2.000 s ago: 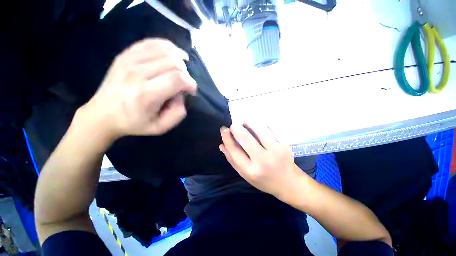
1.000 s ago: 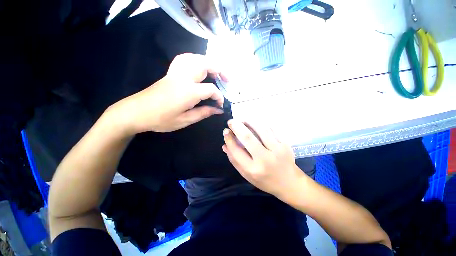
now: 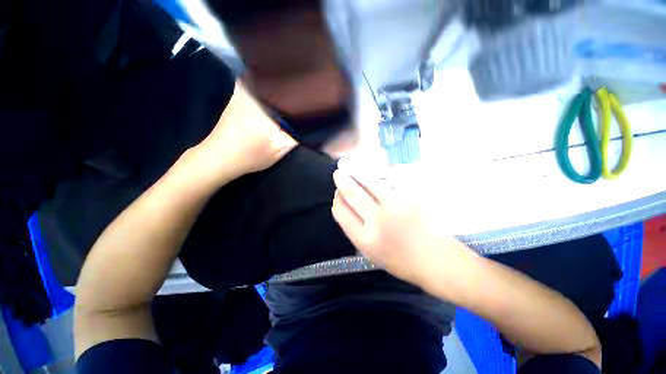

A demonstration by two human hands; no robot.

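Observation:
A matt black fabric panel (image 3: 277, 219) lies over the table's left part, its right edge at my right fingertips. My right hand (image 3: 383, 215) rests at that edge, fingertips gripping or pressing the cloth. My left hand (image 3: 252, 139) is on the cloth to the left. The blurred sewing machine head (image 3: 299, 58) hides most of its fingers; a fingertip shows near my right hand. Shiny small metal machine parts (image 3: 398, 120) stand just beyond my right hand; glare washes out the area around them.
Snips with green and yellow handle loops (image 3: 593, 139) lie at the right on the white table. A ruler-marked band (image 3: 540, 237) follows its front edge. A blurred grey ribbed part (image 3: 518, 62) stands at the upper right. Black cloth and blue crates (image 3: 626, 292) are below, with a red-orange block (image 3: 653, 241) beyond.
The view has moved closer to the machine, which looks larger and blurred. My left hand has moved in from a raised position to the cloth, its fingers now largely hidden. My right hand stays near the edge.

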